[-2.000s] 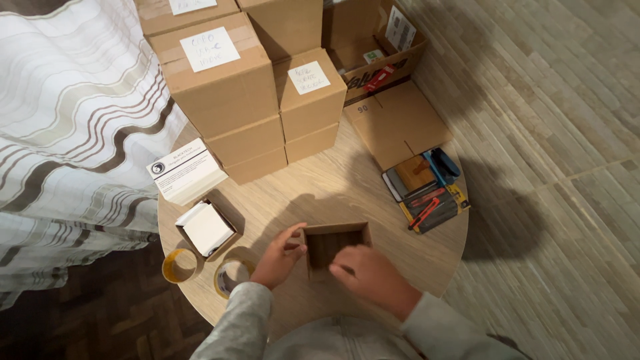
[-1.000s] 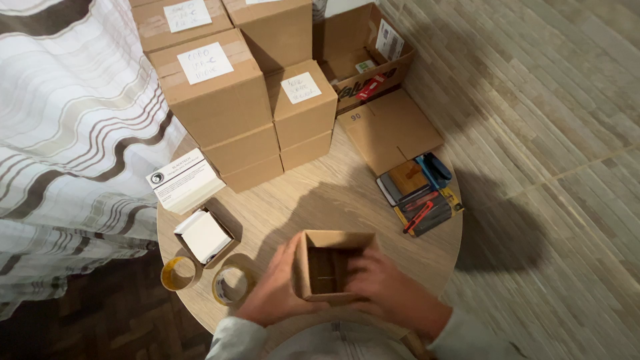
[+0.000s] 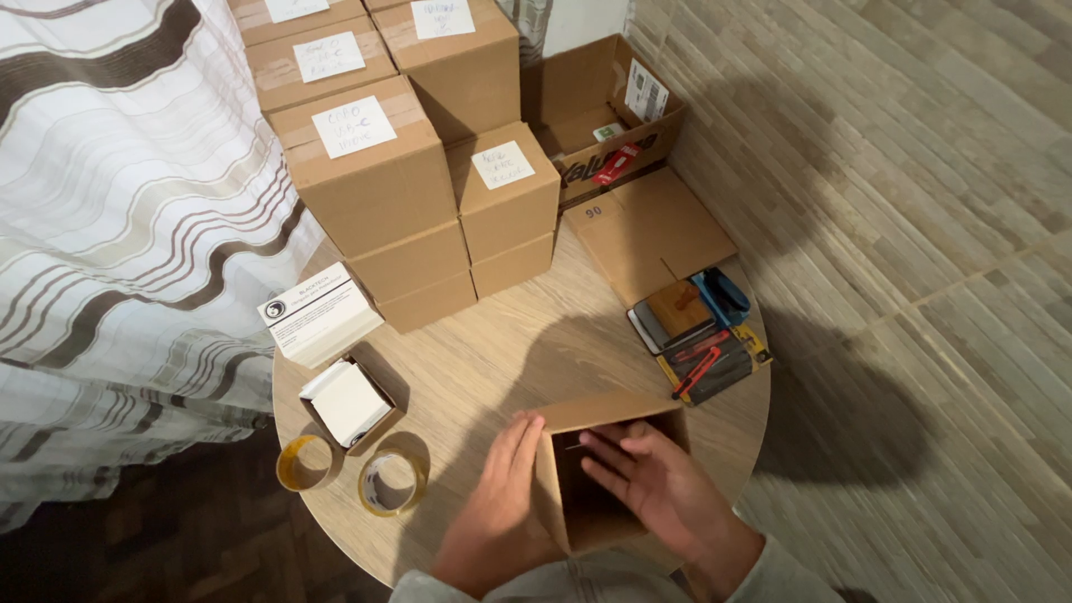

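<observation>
An open-topped cardboard box [image 3: 615,410] stands near the front edge of a round wooden table [image 3: 469,360], its dark inside facing up. My left hand [image 3: 502,494] presses flat along its left wall, fingertips at the far left corner. My right hand [image 3: 653,486] reaches over the right side with its fingers spread into the opening; whether they touch the inner walls I cannot tell. The box's bottom is in shadow. Left of my left hand lie a roll of clear tape [image 3: 392,482] and a roll of brownish tape [image 3: 308,463].
Stacked cardboard boxes [image 3: 368,184] with handwritten notes fill the back left. Nearer are printed cards [image 3: 318,314] and a small box of white cards [image 3: 347,402]. Right are a flattened carton [image 3: 653,230], a blue tape dispenser [image 3: 722,297] and red utility knives [image 3: 699,373]. A larger open carton [image 3: 603,126] stands behind.
My right hand, closed above the box two seconds ago, now has its fingers spread inside the opening. My left hand has moved from the box's far left corner to lie along its left wall.
</observation>
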